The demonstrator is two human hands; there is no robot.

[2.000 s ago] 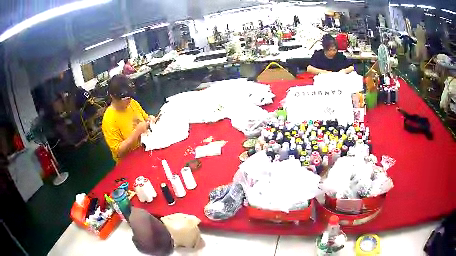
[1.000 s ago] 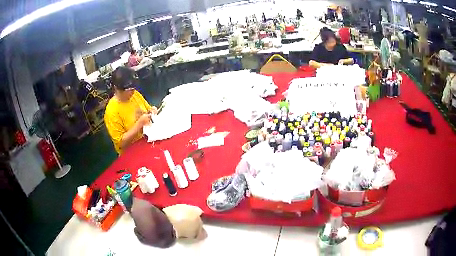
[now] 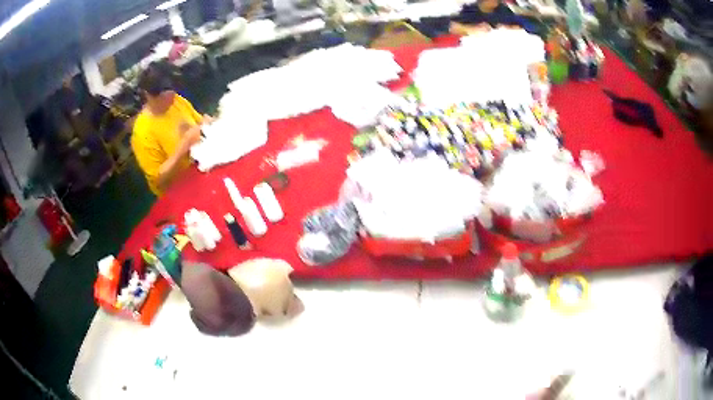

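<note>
Neither of my hands can be made out. The white table [image 3: 352,344] lies nearest in front of me. A clear green bottle with a red cap [image 3: 506,289] stands near its far edge, beside a yellow tape roll [image 3: 569,293]. A small tan-brown piece [image 3: 553,387] is cut off by the bottom edge and too blurred to name. Faint small grey shapes [image 3: 643,386] lie to its right. A brown cloth-covered lump [image 3: 216,301] and a beige one [image 3: 264,289] stand side by side at the left.
The red table [image 3: 649,203] adjoins beyond, with thread spools [image 3: 469,129], bag-topped red boxes [image 3: 418,246], thread cones [image 3: 266,201] and white garments [image 3: 305,82]. An orange tray [image 3: 133,293] is at left. A person in yellow [image 3: 163,133] handles white fabric. A dark bundle [image 3: 694,301] is at the right edge.
The view has tilted down and blurred, so the tables sit higher and more white tabletop shows. The tan-brown piece has come into view. The far person in black is out of the picture.
</note>
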